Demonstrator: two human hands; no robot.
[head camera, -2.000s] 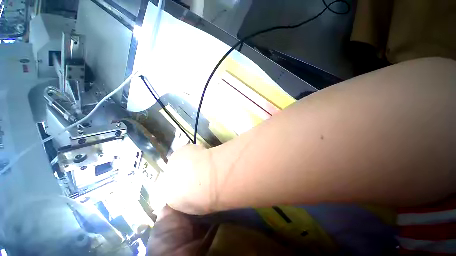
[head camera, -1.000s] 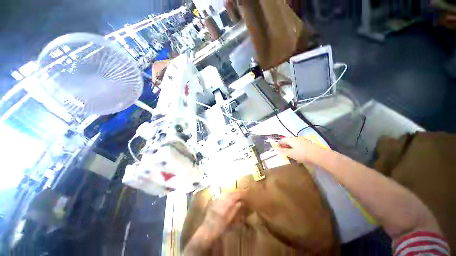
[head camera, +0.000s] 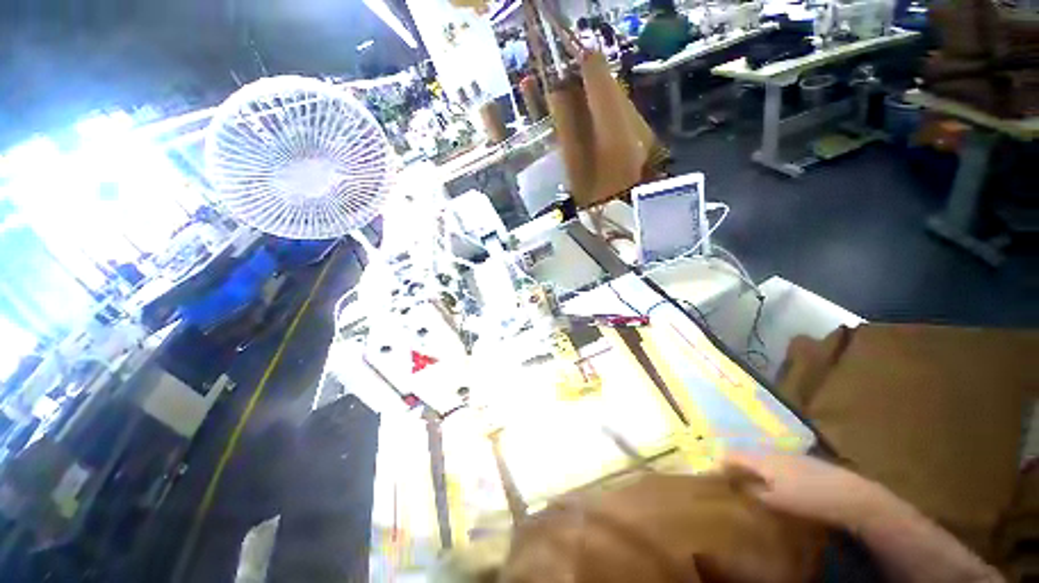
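A brown bag body (head camera: 661, 530) lies crumpled and blurred at the bottom edge, over the front of the white machine board (head camera: 558, 438). My right hand (head camera: 792, 490) holds its upper right edge; the fingers are blurred. My left hand is not in view. The white pattern sewing machine head (head camera: 416, 359), with a red logo, stands left of the board. A yellow positioning guide (head camera: 579, 376) lies beside the bright needle area, with no bag at it. A red-and-black tool (head camera: 621, 321) lies behind the guide.
Brown bag pieces (head camera: 934, 421) are stacked at the right. A touch screen (head camera: 670, 219) stands at the right rear, with a tan sample bag (head camera: 604, 125) hanging behind the machine. A round white fan (head camera: 299, 159) is at the left rear. Dark narrow strips cross the board.
The view has lifted and widened. The bag body has moved from the needle area toward the wearer. My right hand has left the red-and-black tool and is at the bag; my left hand has gone out of view.
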